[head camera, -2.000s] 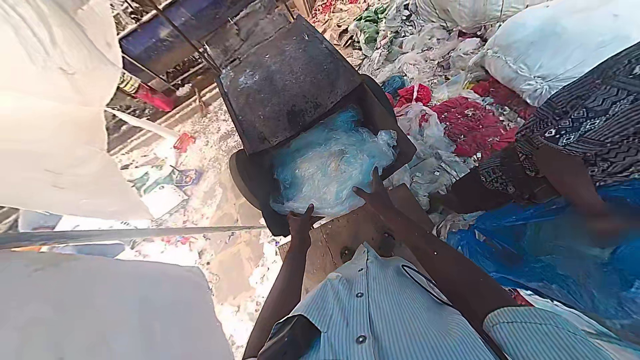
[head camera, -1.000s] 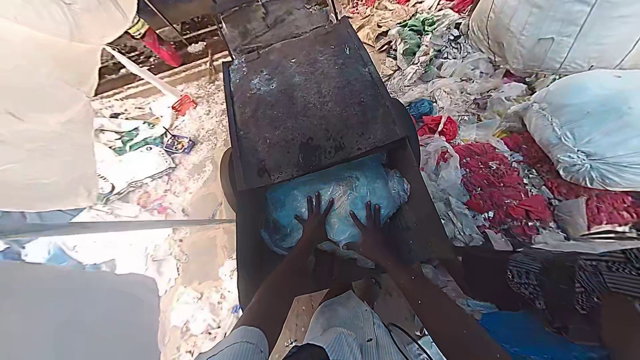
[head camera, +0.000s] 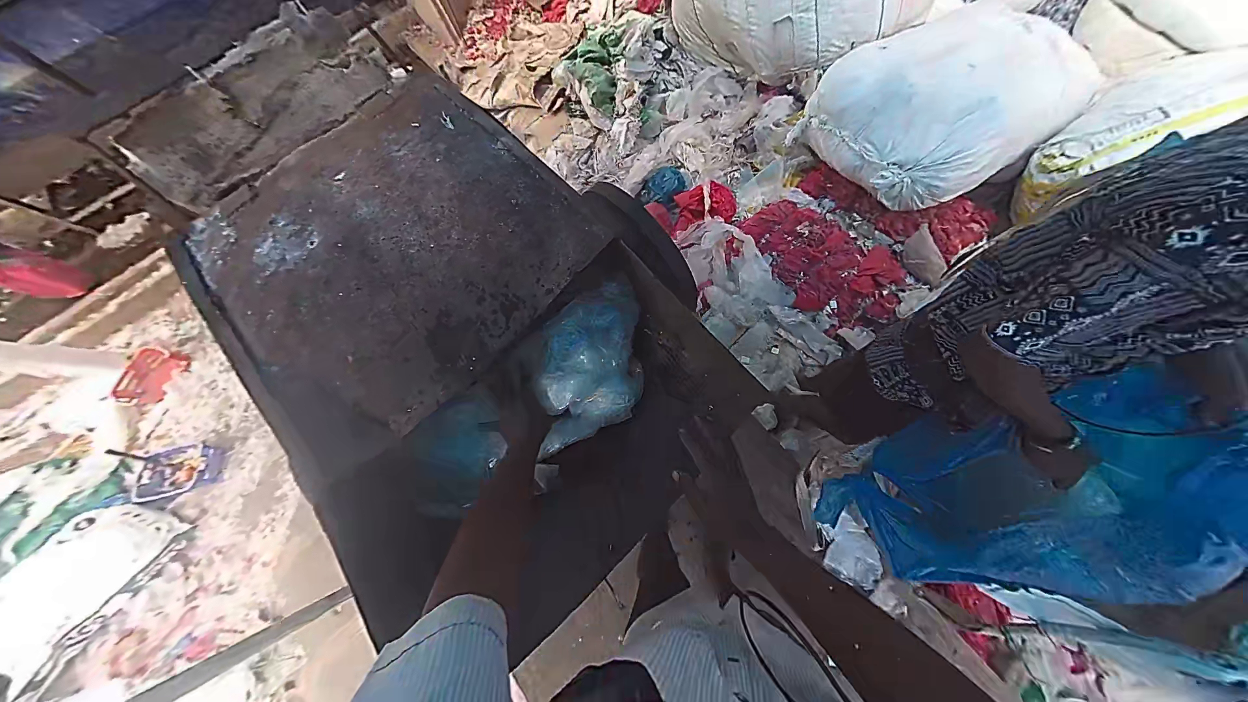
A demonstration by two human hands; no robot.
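Observation:
A bundle of clear and bluish plastic film (head camera: 590,361) lies in the dark metal feed trough (head camera: 390,546) of a machine, partly under its metal cover (head camera: 390,234). My left hand (head camera: 522,409) presses into the film near the cover's edge; its fingers are in shadow, and their grip cannot be made out. My right hand (head camera: 717,478) is apart from the film, over the trough's right side, with its fingers spread and nothing held.
A person at the right has a hand (head camera: 1058,453) over a blue plastic sheet (head camera: 1014,517). Red plastic scraps (head camera: 809,253) and stuffed white sacks (head camera: 951,97) lie beyond the trough. More scraps cover the ground at left.
The film has gone farther under the cover. Both hands were on it one second ago; my left hand has moved in towards the cover, and my right hand has come off the film to the right.

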